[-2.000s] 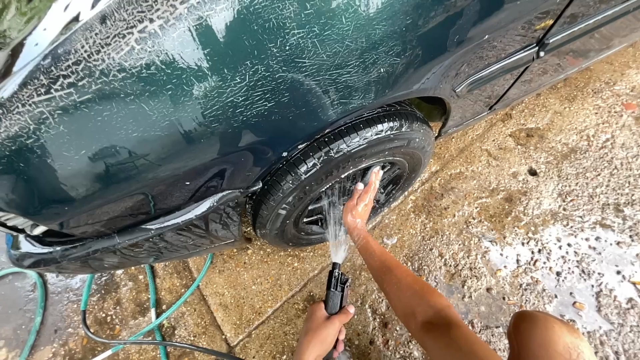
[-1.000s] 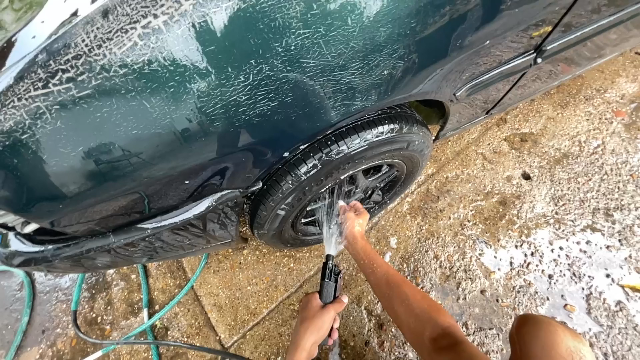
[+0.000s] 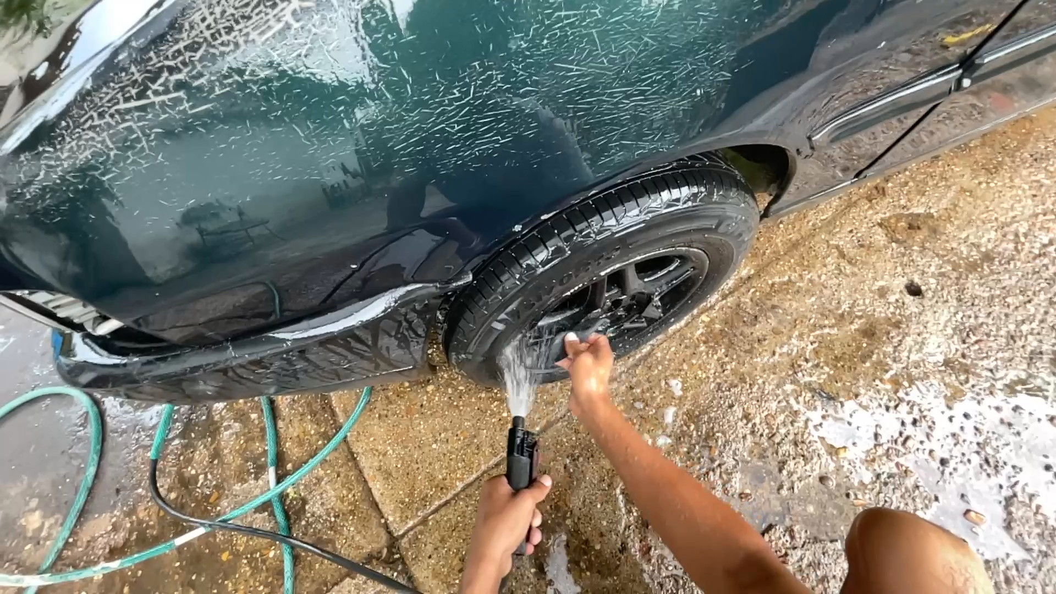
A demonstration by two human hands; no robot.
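My left hand [image 3: 507, 516] grips a black spray gun [image 3: 522, 462], from which white water fans onto the lower left of the car's wheel. Beside the spray, my right hand [image 3: 590, 363] is at the lower edge of the black alloy rim [image 3: 635, 285], its fingers bent. Whether it touches the rim or holds anything cannot be made out. The wet black tire [image 3: 718, 219] has thin foam streaks on its tread. Above it, the dark green fender [image 3: 462, 132] is covered in broken streaks of white foam.
A green garden hose [image 3: 280, 487] and a thin black hose [image 3: 272, 535] lie looped at lower left. The wet pebbled concrete [image 3: 445, 445] has slab joints. Foamy water [image 3: 965, 462] lies at right. My bare knee [image 3: 916, 553] shows at lower right. The front bumper [image 3: 247, 363] juts out at left.
My right hand has moved from over the wheel's middle down to its lower edge, and its spread fingers have bent. The spray has shifted toward the tire's lower left.
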